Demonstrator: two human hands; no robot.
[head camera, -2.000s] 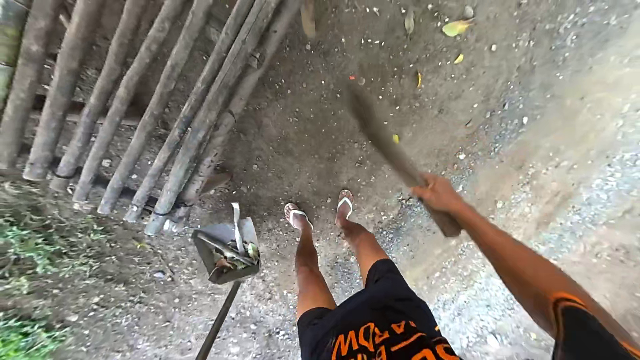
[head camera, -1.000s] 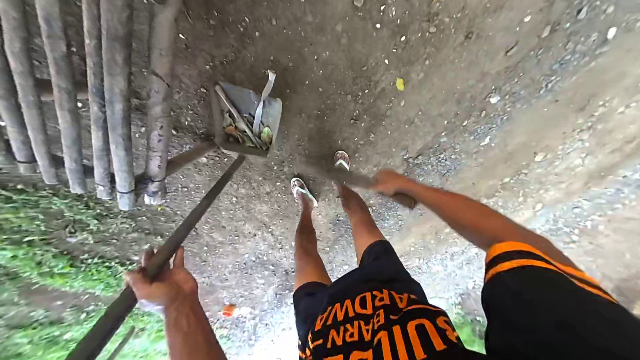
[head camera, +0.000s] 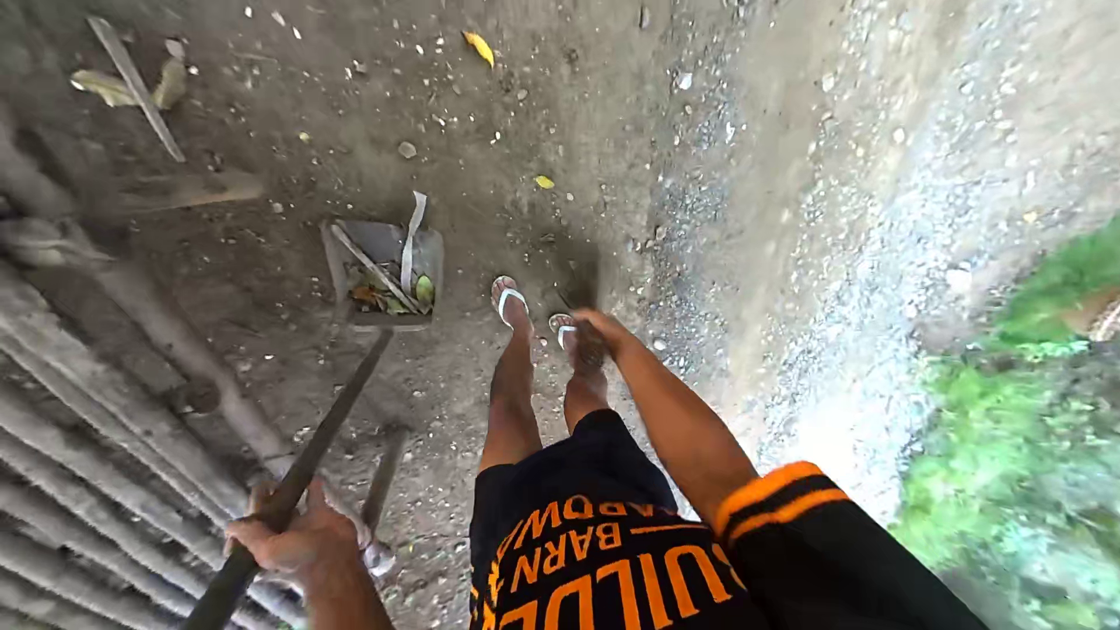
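Observation:
My left hand (head camera: 297, 534) grips a long dark pole (head camera: 337, 420) at the lower left. At the pole's far end a dustpan-like scoop (head camera: 427, 254) rests on the dirt, holding dry leaves, a stick and a pale strip (head camera: 411, 241). My right hand (head camera: 599, 328) is low in front of my legs, near my sandalled feet (head camera: 509, 302). A blurred dark shape lies just beyond its fingers; whatever it holds is hard to make out in this view.
A rack of wooden poles (head camera: 105, 402) fills the lower left. A stick (head camera: 136, 87) lies over dry leaves at the upper left. Yellow leaves (head camera: 479, 49) and small stones dot the dirt. Grass (head camera: 989, 437) grows at the right.
Two seconds ago my left hand was out of view; a second ago it was on the pole, as now. The long piece seen in my right hand earlier is no longer plainly visible.

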